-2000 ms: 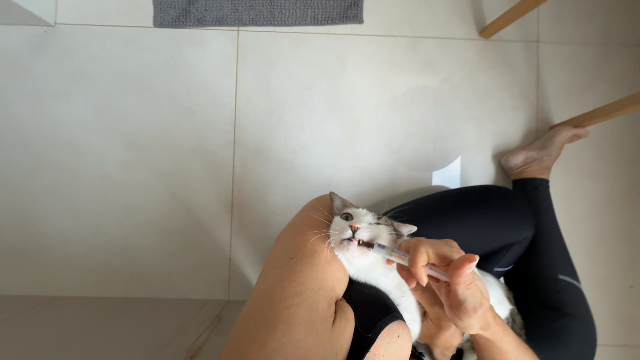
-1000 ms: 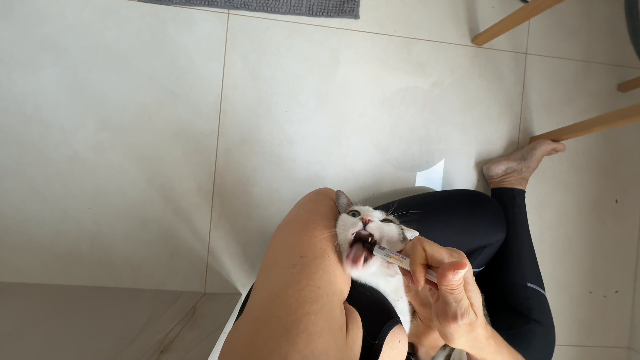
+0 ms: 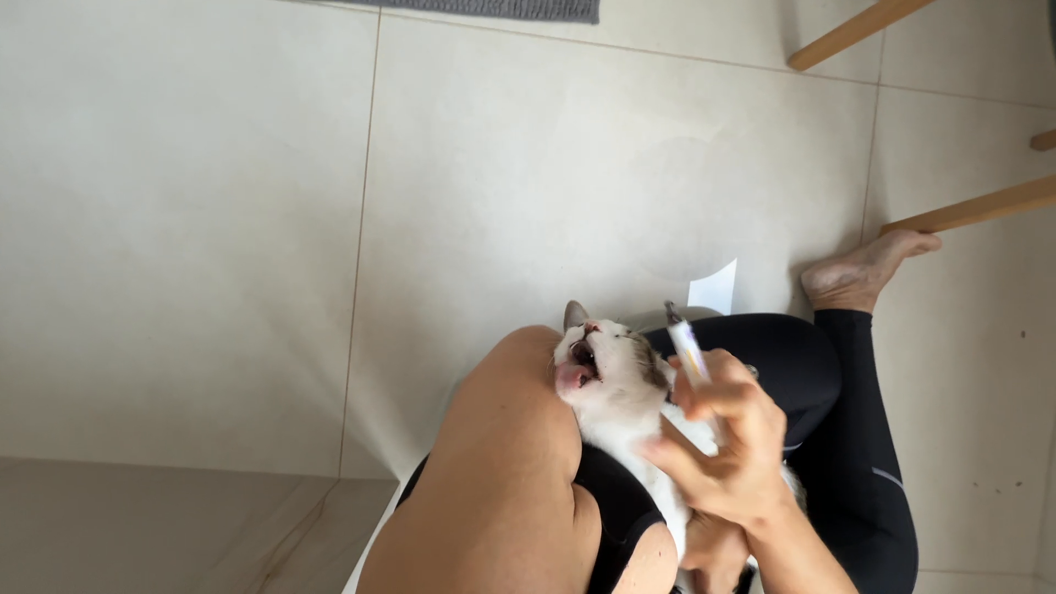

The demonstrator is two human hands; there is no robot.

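A white cat with grey-brown patches [image 3: 615,375] lies between the bent legs, its mouth wide open and tongue showing. My right hand [image 3: 730,441] grips a slim white syringe-like applicator [image 3: 689,351] between its fingers. The applicator's dark tip points up, to the right of the cat's head and apart from its mouth; the hand is slightly blurred. Below my right hand, my left hand [image 3: 714,544] is closed around the lower part of the cat's body, partly covered by the right wrist. Which part of the cat it grips cannot be told.
Large pale tiles [image 3: 528,165] make up the floor. A grey woven mat [image 3: 528,7] lies at the top edge. Wooden furniture legs [image 3: 858,35] stand at the upper right, one [image 3: 973,206] beside a bare foot [image 3: 858,268]. Black leggings [image 3: 858,429] cover the leg at right.
The applicator has moved from the cat's mouth to the right of its head, and its tip has swung upward. The cat's mouth has opened wide since the earliest frame.
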